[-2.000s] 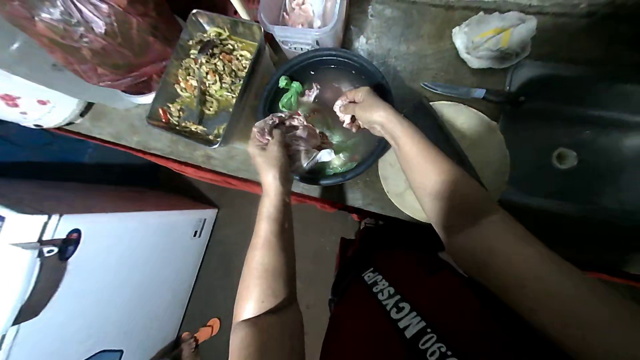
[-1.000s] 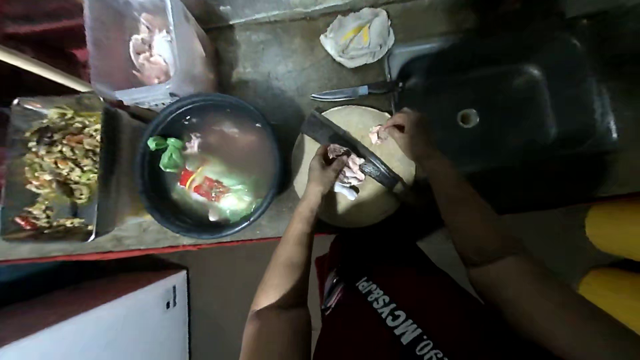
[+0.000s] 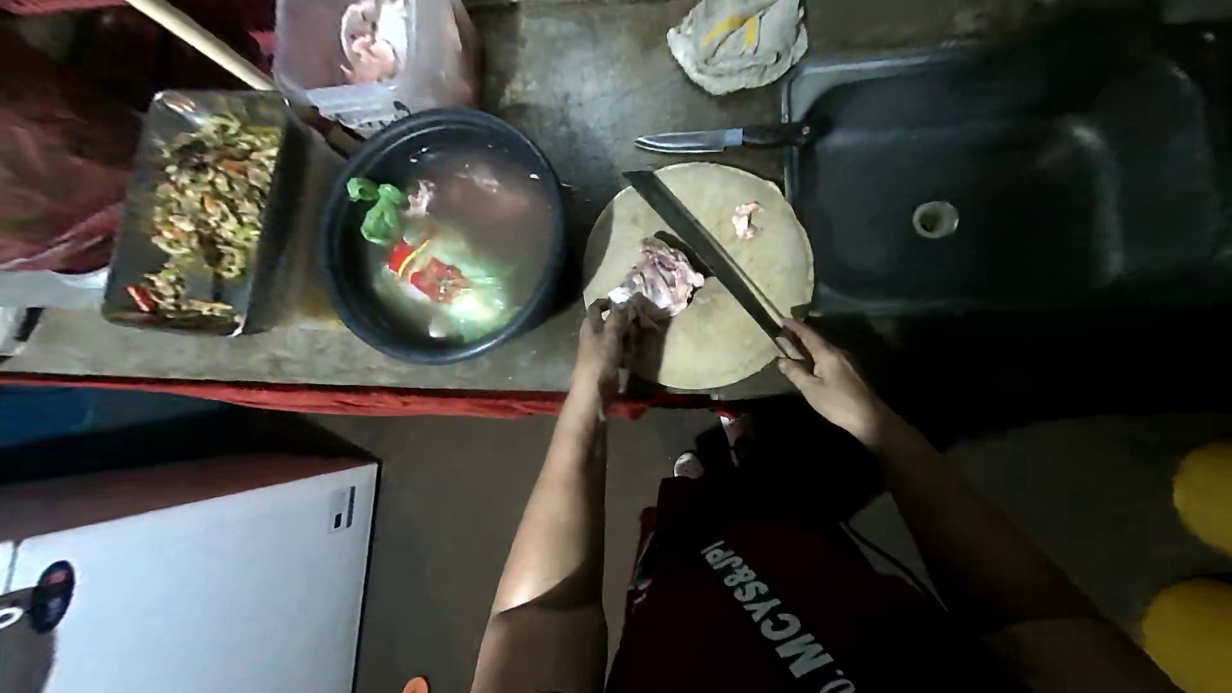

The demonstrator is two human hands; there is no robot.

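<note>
On a round chopping board [image 3: 707, 332] lies a pile of raw meat [image 3: 664, 274], with my left hand [image 3: 613, 332] at its lower left edge; the fingertips are partly hidden, so a grip cannot be told. My right hand [image 3: 816, 364] is closed on the handle of a long dark-bladed knife [image 3: 707, 252], which lies slantwise over the board, right of the pile. A small piece of raw meat [image 3: 747, 220] rests beyond the blade. Left of the board, a black basin [image 3: 337, 279] holds cloudy water, a green knotted plastic bag [image 3: 382, 214] and a red packet [image 3: 430, 274].
A smaller knife [image 3: 707, 141] lies behind the board, near a crumpled cloth [image 3: 739, 40]. A black sink [image 3: 1011, 212] is at right. At left stand a metal tray of cooked food [image 3: 265, 226] and a plastic tub with raw meat [image 3: 433, 67]. A white appliance [image 3: 212, 568] is below left.
Both hands have moved from the basin to the board at its right. The meat is now on the board, and my right hand has let go of a small piece and taken hold of the long knife.
</note>
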